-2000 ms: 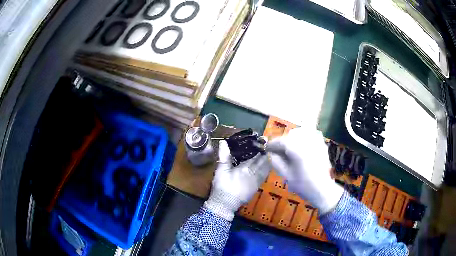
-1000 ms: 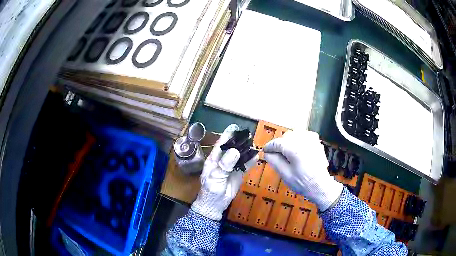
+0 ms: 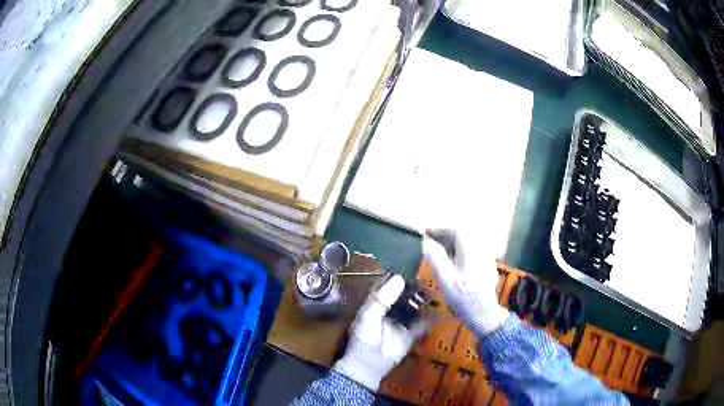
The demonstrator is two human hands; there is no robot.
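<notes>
My left hand [image 3: 376,337], in a white glove, holds a small black housing [image 3: 407,304] beside the metal pot, above the left end of the orange tray [image 3: 444,337]. My right hand [image 3: 460,266], also gloved and blurred, is up and to the right of the housing, at the lower edge of the white board [image 3: 444,143]. I cannot tell whether anything is between its fingertips. A few faint specks show on the board.
An open metal pot [image 3: 319,287] with a thin stick stands on a brown pad [image 3: 298,337]. Black rings [image 3: 263,128] lie on stacked boards at left. A blue bin [image 3: 252,317] is lower left. A metal tray [image 3: 560,238] with black assemblies is at right; more trays stand beyond.
The view has shifted, so the bench sits lower in the picture. My right hand has moved away from the housing to the white board's lower edge. My left hand still holds the housing.
</notes>
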